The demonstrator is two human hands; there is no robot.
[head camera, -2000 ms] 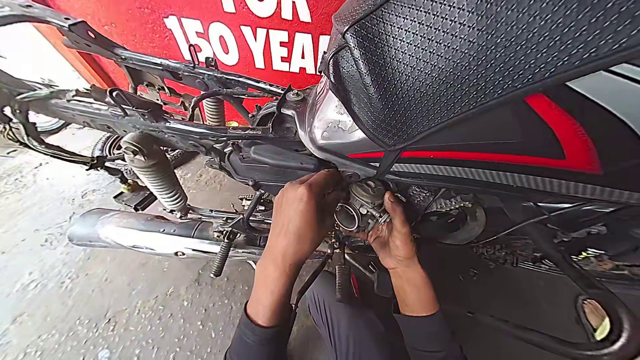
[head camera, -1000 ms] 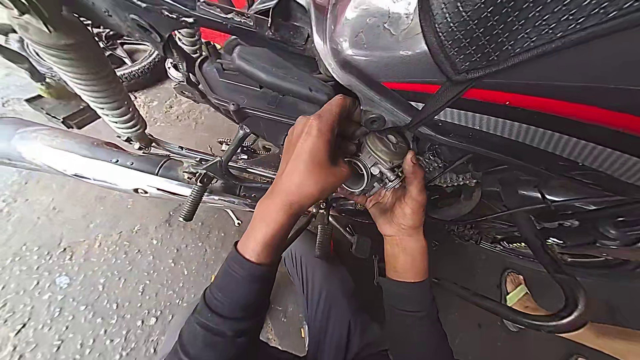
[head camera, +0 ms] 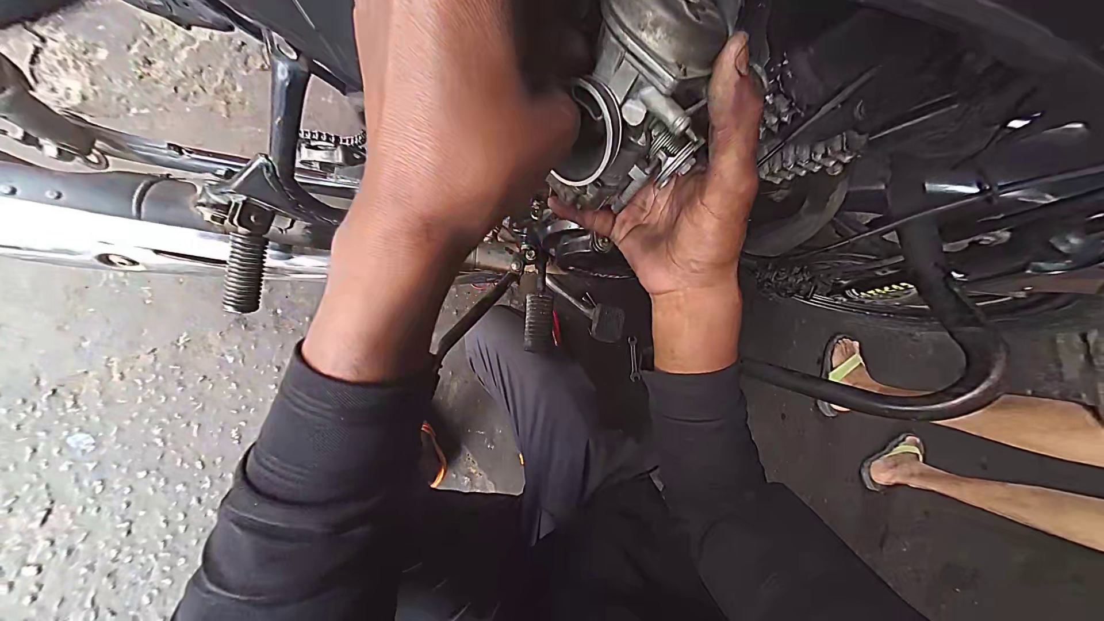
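A metal motorcycle carburetor [head camera: 660,47] sits at the upper middle, its round open mouth [head camera: 604,134] turned toward my left hand. My right hand [head camera: 690,198] cups it from the near side, thumb up along its right edge and fingers beneath. Blurred and close to the camera, my left hand [head camera: 448,112] reaches to the left of the mouth; its fingers are hidden or run out of view, so what they hold cannot be told. Below the carburetor, a rubber-covered footpeg [head camera: 539,321] and a pedal [head camera: 607,323] hang near my knee.
The chrome exhaust pipe [head camera: 164,233] runs along the left, with another footpeg [head camera: 244,272] below it. A black tubular crash guard [head camera: 940,401] curves at the right. Beyond it are another person's sandaled feet [head camera: 897,461]. A small wrench [head camera: 635,358] is near my right sleeve.
The view has moved much closer and lower, so the tank and seat area have left it. My right hand stays at the carburetor; my left hand stays beside it.
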